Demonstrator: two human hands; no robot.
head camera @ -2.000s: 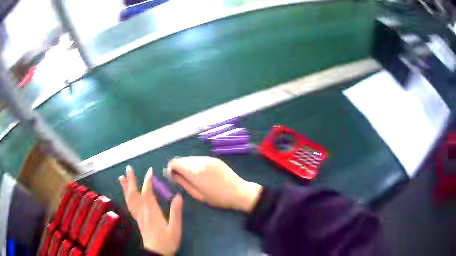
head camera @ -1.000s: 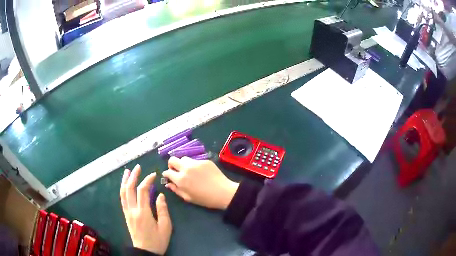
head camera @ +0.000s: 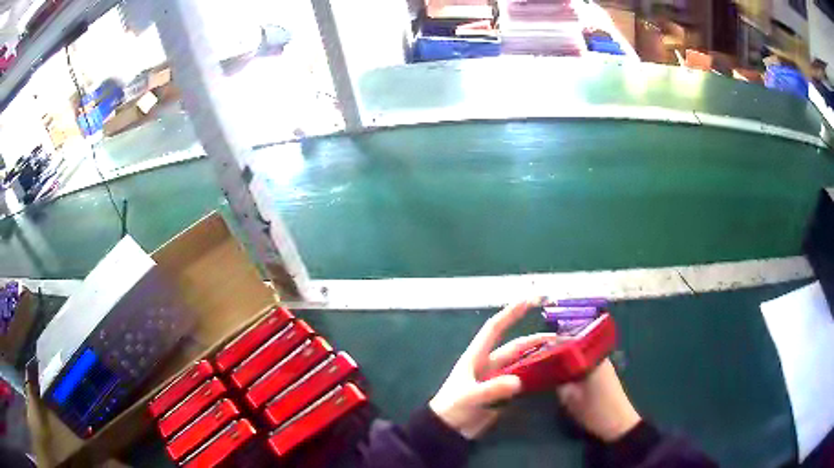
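Observation:
A red portable radio is lifted off the bench and tilted, held between both hands. My left hand grips its left end, with the thumb in front and the fingers behind. My right hand holds it from below at the right; its fingers are mostly hidden behind the radio. Purple cells show just behind the radio's top edge. Whether a cell sits inside the radio cannot be told.
Several red radios stand in rows at the left. Behind them, an open cardboard tray holds a pale test instrument with a blue screen. A metal rail, upright post and green belt lie beyond. White paper lies right.
The view has swung left. The red radio that lay on the bench is now raised in both hands. My left hand has left its place over a purple cell and grips the radio.

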